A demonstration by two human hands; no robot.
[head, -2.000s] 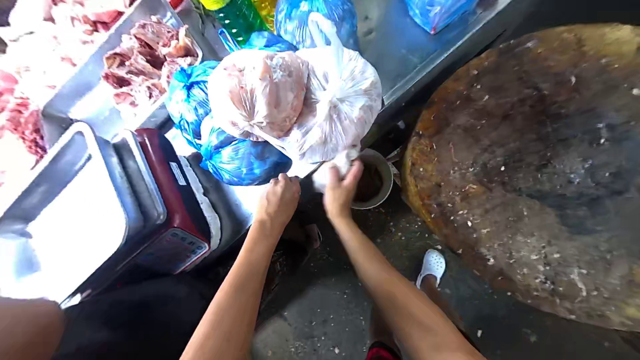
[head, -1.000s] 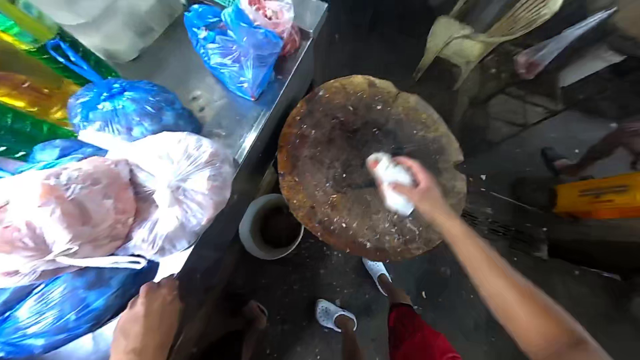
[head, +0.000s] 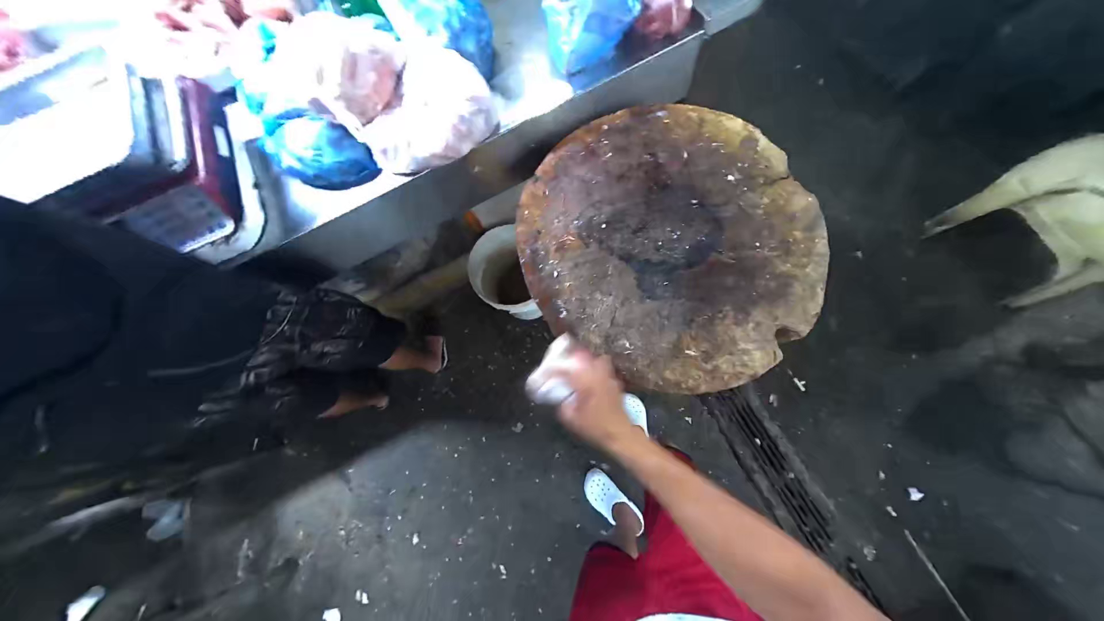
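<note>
A blurred white cloth or wad (head: 552, 384) is held in my right hand (head: 591, 392), at the near left edge of a round wooden chopping block (head: 673, 241). Small pale scraps and dark stains cover the block's top. My left hand is out of the picture. A whitish bucket (head: 500, 272) with dark contents stands left of the block, partly hidden by it. On the metal counter (head: 379, 207) at the upper left lie a white plastic bag of meat (head: 431, 112) and blue plastic bags (head: 319, 151).
Another person's dark clothing (head: 155, 319) and feet are at the left, below a red scale (head: 198, 164). A pale plastic chair (head: 1061, 198) stands at the right. A floor drain grate (head: 776, 466) runs beneath the block; scraps dot the floor.
My right hand, white item in it, has moved from over the middle of the block to its near left edge. My left hand has left the view. The view has swung considerably.
</note>
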